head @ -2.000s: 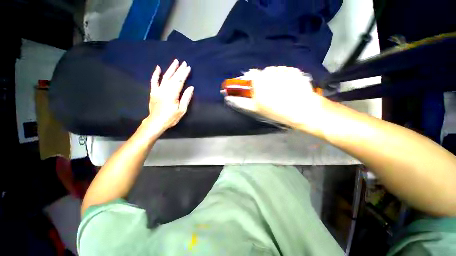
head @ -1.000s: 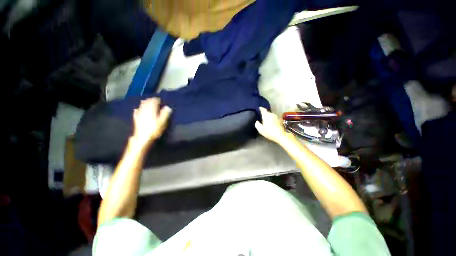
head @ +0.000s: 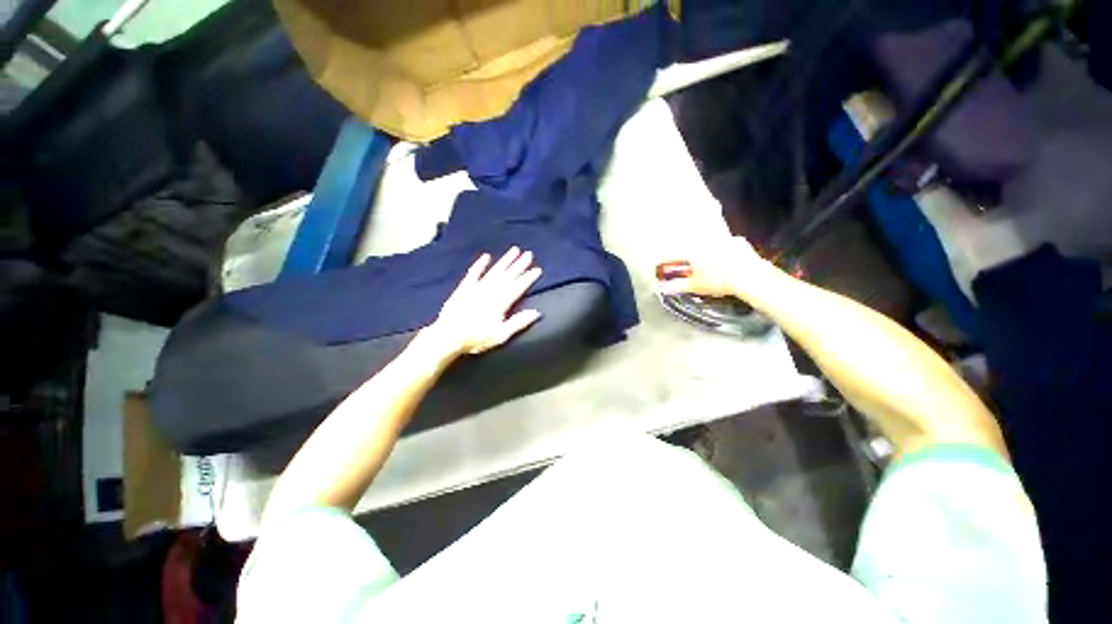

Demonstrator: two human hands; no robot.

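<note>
A navy garment (head: 409, 287) lies over the back part of the dark padded form (head: 262, 384) and trails up to the carton. My left hand (head: 490, 305) lies flat on the garment near its front edge, fingers spread, holding nothing. My right hand (head: 719, 271) is closed around the red-orange handle of the steam iron (head: 722, 315), at the right end of the pale table (head: 689, 366). The hand hides most of the handle. The iron is beside the form, not touching the garment.
A large open carton (head: 427, 73) stands at the far edge. A blue bar (head: 335, 201) is behind the form. Dark hoses (head: 878, 159) run from the iron to the upper right. A small printed box (head: 201, 488) is at the left end. Dark cloth lies at the right.
My right hand has let go of the garment's right end and taken hold of the iron standing at the right. My left hand has moved right along the garment and flattened.
</note>
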